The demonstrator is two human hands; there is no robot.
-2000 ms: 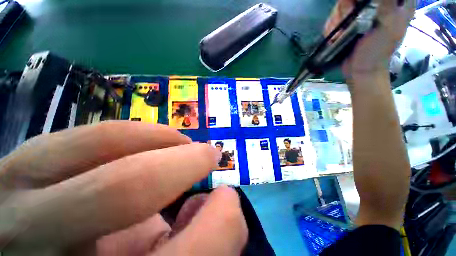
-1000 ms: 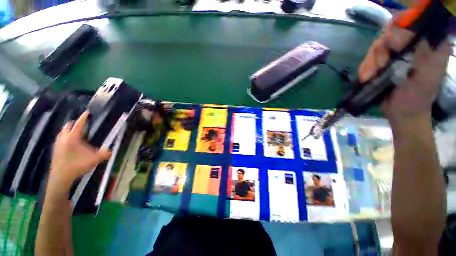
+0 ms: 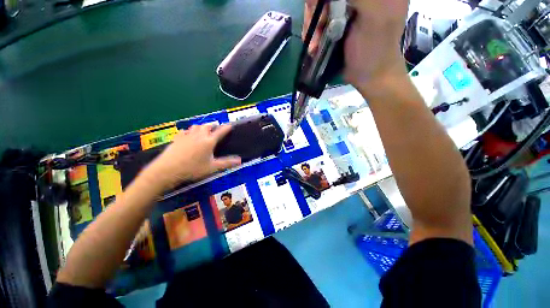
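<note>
A long black housing (image 3: 250, 138) lies along the printed sheet (image 3: 271, 201) on the bench. My left hand (image 3: 192, 153) rests over its middle with the fingers around it and covers part of it. My right hand (image 3: 375, 45) holds the electric screwdriver (image 3: 321, 53) at the top. Its silvery tip points down beside the right end of the housing; I cannot tell if it touches. A black cord (image 3: 301, 182) lies on the sheet below that end.
Another black housing (image 3: 254, 55) lies on the green belt (image 3: 139, 66). Black units stand at far left (image 3: 18, 240). A white machine (image 3: 482, 78) is at right. A blue basket (image 3: 386, 243) is at lower right, beside stacked black units (image 3: 512, 210).
A housing now lies flat on the sheet under my left hand, which was on the left stack. The screwdriver has come down to the housing's right end. The view has shifted right.
</note>
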